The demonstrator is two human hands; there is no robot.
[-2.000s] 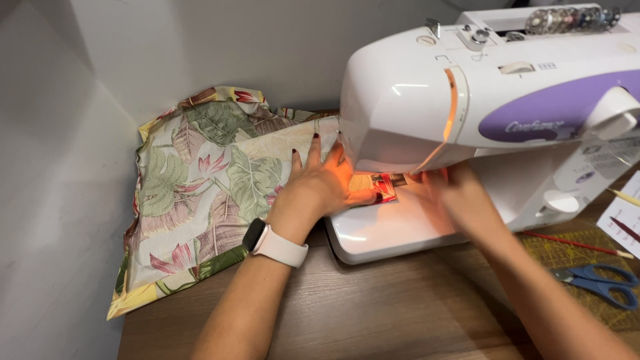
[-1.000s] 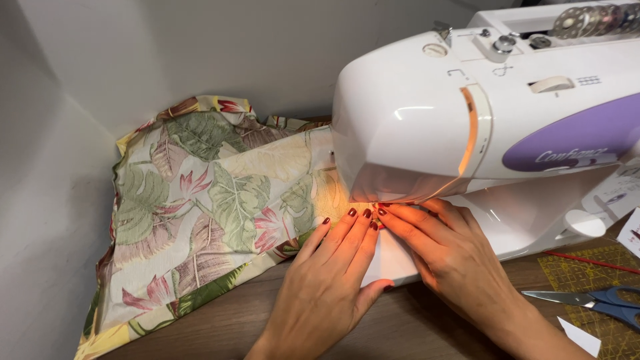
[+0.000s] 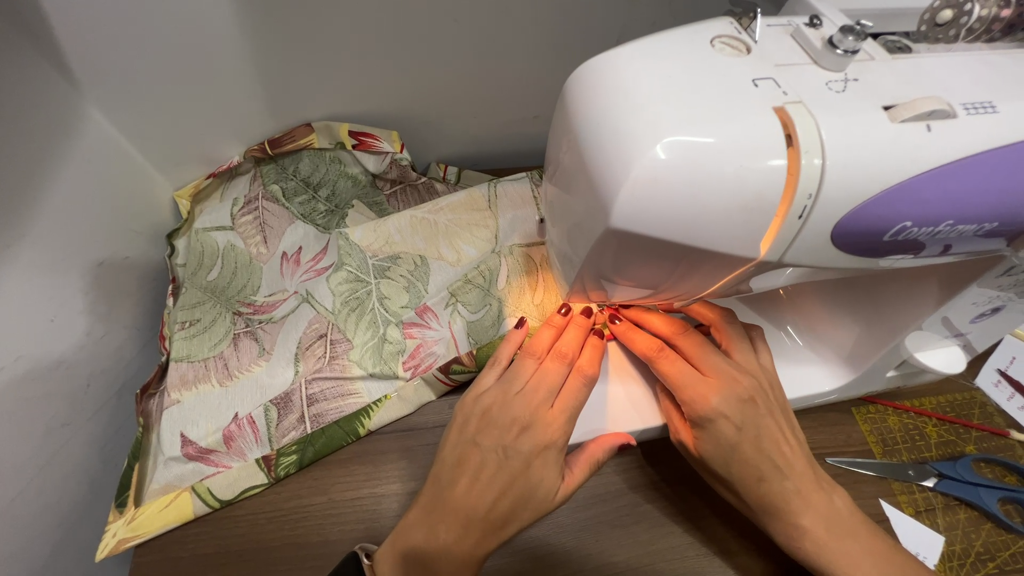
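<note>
A white sewing machine [image 3: 680, 184] with a purple panel stands at the right, its lamp lighting the needle area. Leaf-and-flower printed fabric [image 3: 312, 288] with folded edges spreads to its left and runs under the machine's head. My left hand [image 3: 520, 424] lies flat, fingertips on the fabric's edge close to the needle area. Beside it, my right hand [image 3: 720, 400] has its index fingertip at the same small piece of fabric, nearly touching the left fingertips. The machine's head hides the needle and presser foot, and whether the right fingers pinch the cloth is unclear.
Blue-handled scissors [image 3: 952, 478] lie on a yellow gridded quilting ruler [image 3: 888, 424] at the right, near a thin red stick [image 3: 936, 414]. A white paper scrap [image 3: 914, 534] lies below the scissors. Grey walls border the wooden table [image 3: 344, 496] behind and at the left.
My right hand has moved from under the machine's arm to the front, beside my left hand. My left hand has come off the fabric's top to its near edge. The view has moved closer.
</note>
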